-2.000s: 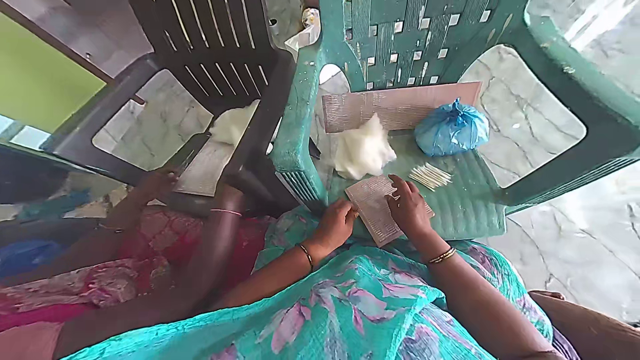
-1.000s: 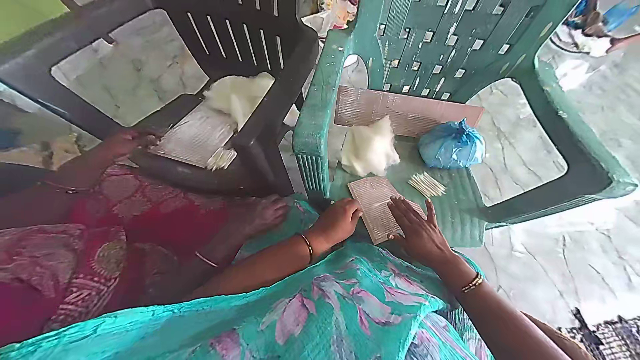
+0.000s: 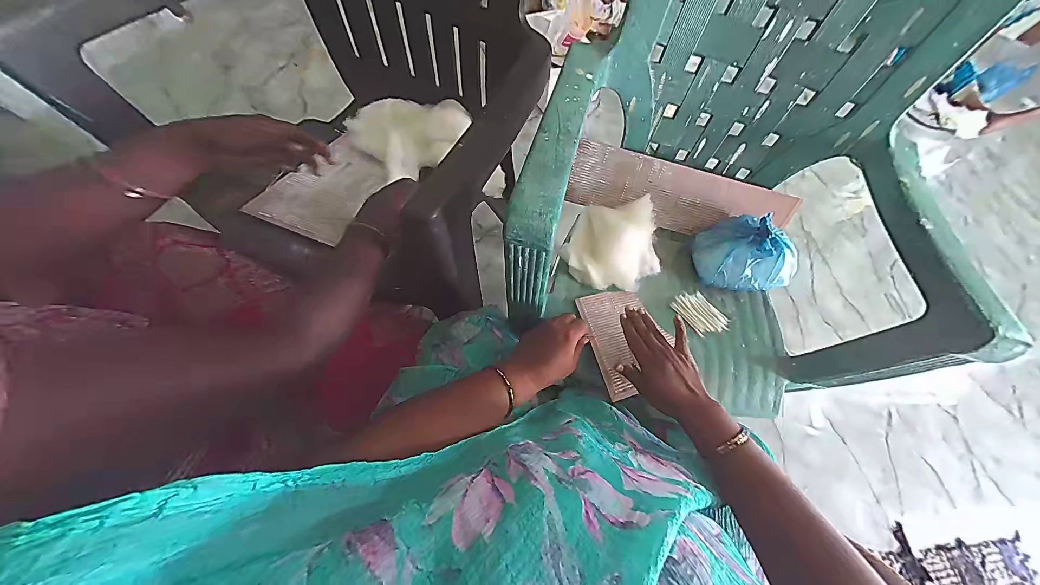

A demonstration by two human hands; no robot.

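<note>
On the seat of a green plastic chair (image 3: 739, 349) lies a small ridged board (image 3: 609, 333). My left hand (image 3: 554, 351) grips the board's left edge, fingers curled. Flat on its ridged face rests my right hand (image 3: 662, 366), fingers extended; whether anything lies under the palm is hidden. A bundle of thin white cotton wicks (image 3: 699, 314) sits just right of the board. Behind it are a tuft of white cotton (image 3: 613, 244) and a tied blue plastic bag (image 3: 745, 252). A longer ridged board (image 3: 674, 187) leans along the chair's back.
At left, a co-worker's hands (image 3: 227, 146) are over another ridged board (image 3: 317, 191) on a dark plastic chair (image 3: 455, 236), with cotton (image 3: 406, 130) beside it. The green chair's armrest (image 3: 540, 187) stands between the two seats. A patterned mat (image 3: 959, 561) lies on the floor at lower right.
My right hand has stayed on the small board, its fingers now lying flatter and straighter than two seconds ago. The co-worker's right hand has moved to the cotton on the dark chair.
</note>
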